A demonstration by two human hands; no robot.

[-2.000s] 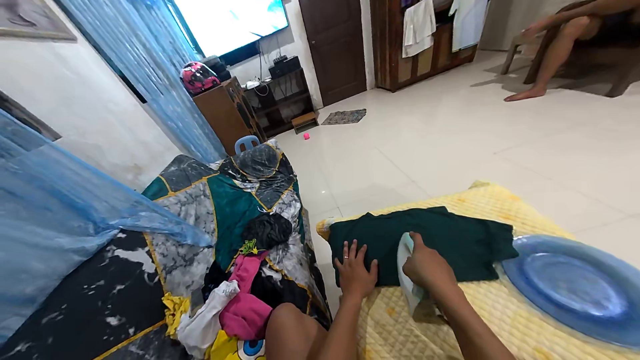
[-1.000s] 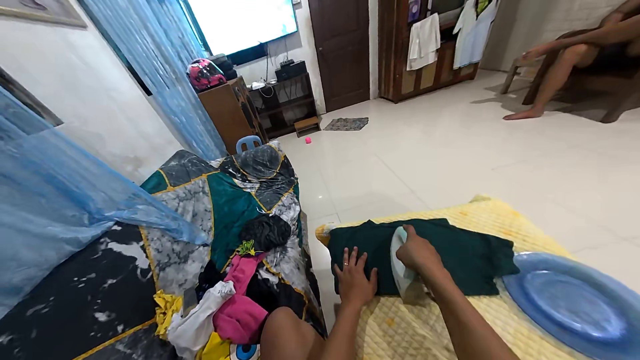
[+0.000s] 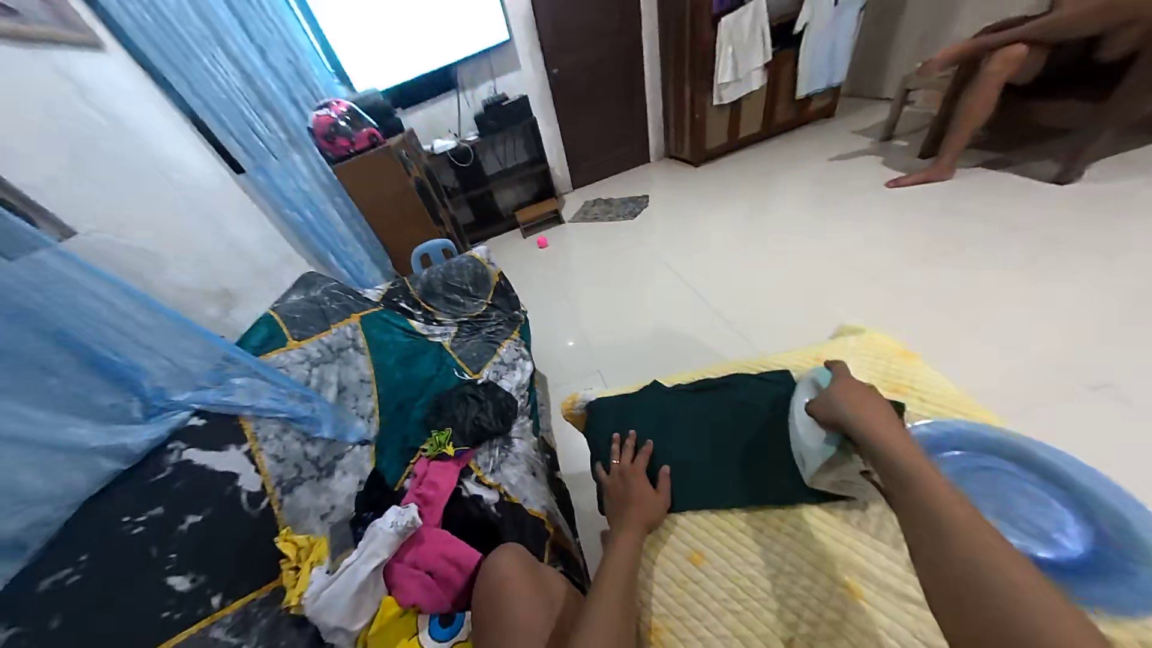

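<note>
A dark green garment [image 3: 720, 441] lies flat on a yellow quilted pad [image 3: 765, 576]. My left hand [image 3: 633, 486], with a ring on one finger, rests with spread fingers on the garment's left end. My right hand [image 3: 846, 405] grips a pale clothes iron [image 3: 814, 436], which sits on the garment toward its right end. The iron and my forearm hide part of that end. A blue translucent plastic basin [image 3: 1017, 504] stands at the pad's right side, partly behind my right forearm.
Pink, white and yellow clothes [image 3: 432, 567] lie heaped on the patterned sofa cover [image 3: 324, 396] at left, beside my knee. A blue curtain [image 3: 162, 351] drapes over it. A person's bare leg [image 3: 976, 117] shows at upper right. A small pink ball [image 3: 542, 242] is on the tiled floor.
My right hand has moved the iron to the right along the green garment, away from my left hand. My left hand stays on the garment's left part.
</note>
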